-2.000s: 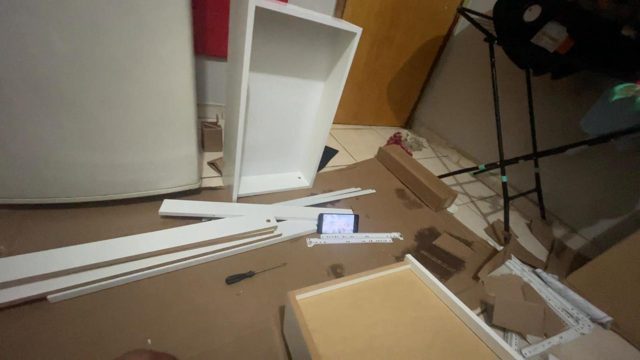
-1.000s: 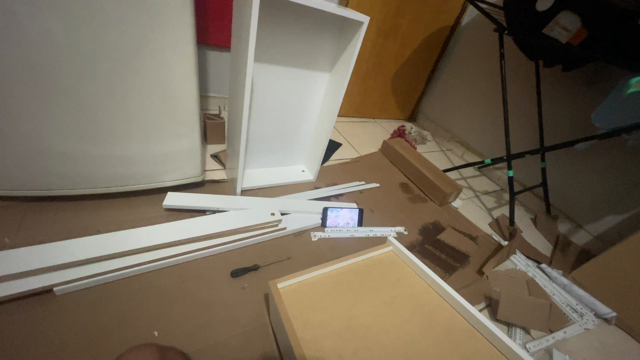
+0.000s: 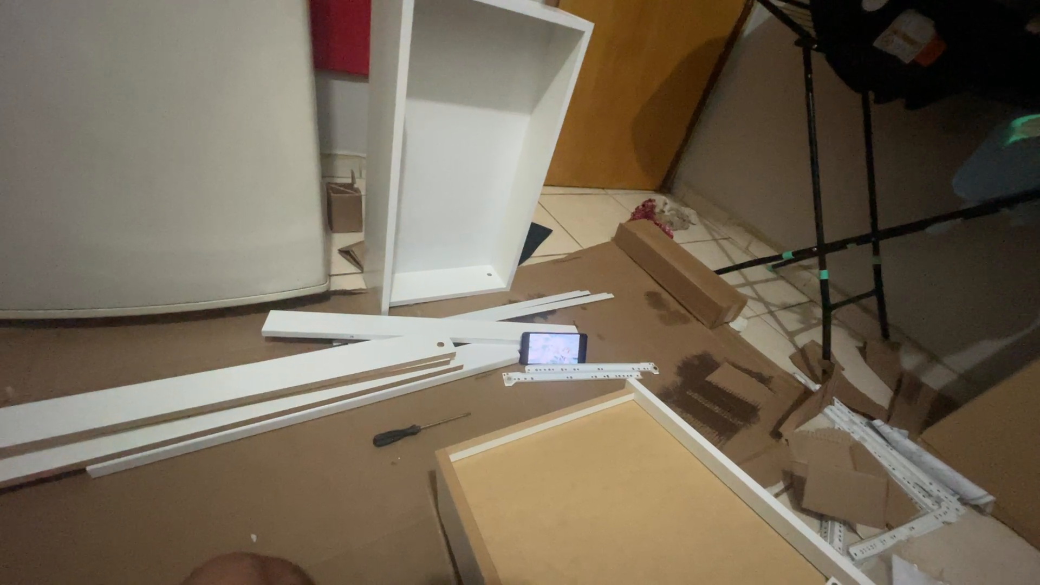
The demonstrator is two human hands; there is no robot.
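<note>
Neither of my hands shows in the head view; a rounded bit of bare skin, perhaps a knee, is at the bottom edge. A drawer or panel frame (image 3: 601,487) with a tan underside and white edges lies at the lower right. Left of it, a dark-handled screwdriver (image 3: 396,435) rests on the cardboard. Two white metal drawer slides (image 3: 581,374) lie just beyond its far corner, beside a lit phone (image 3: 553,348). White boards (image 3: 244,382) and narrower strips cross each other at the left. Behind them a white open box (image 3: 463,154) stands on end.
Flattened cardboard (image 3: 203,504) covers the floor. A long cardboard box (image 3: 681,272) lies beyond the phone. More metal slides (image 3: 886,455) and torn cardboard are at the right, near a black metal stand (image 3: 825,276). A large pale appliance or cabinet (image 3: 154,154) stands at the left.
The tan-bottomed frame has shifted left and its far corner has come closer to the metal slides. The bare skin at the bottom edge shows more than two seconds ago.
</note>
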